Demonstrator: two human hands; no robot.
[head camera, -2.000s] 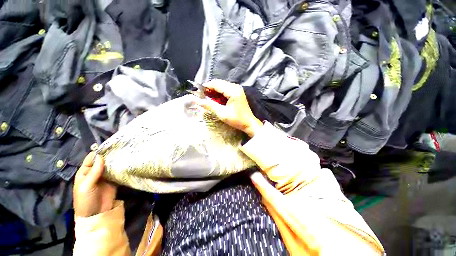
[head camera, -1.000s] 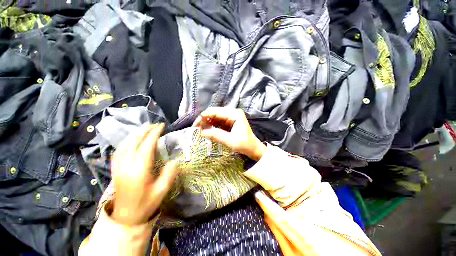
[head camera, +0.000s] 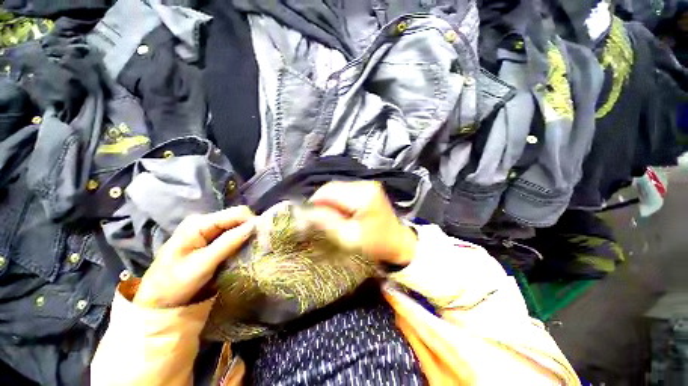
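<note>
The yellow-gold embroidery (head camera: 302, 271) on dark grey cloth lies over my lap, with its stitched face up and bunched. My left hand (head camera: 192, 256) pinches the cloth at its upper left edge. My right hand (head camera: 362, 222) is at the upper right of the embroidery, blurred, with its fingers curled. The fingertips are over the cloth; whether they hold the cloth or a tool cannot be told. No snips can be made out now.
Grey-black denim jackets (head camera: 302, 113) with brass dots are heaped across the back and left. More yellow embroidery (head camera: 558, 83) shows at the right. A green bin edge (head camera: 562, 298) and grey floor (head camera: 634, 279) are at the lower right.
The pale wrong side of the piece has given way to the gold stitched face. My left hand moved in from the left, and now pinches the cloth edge. My right hand has shifted lower and right.
</note>
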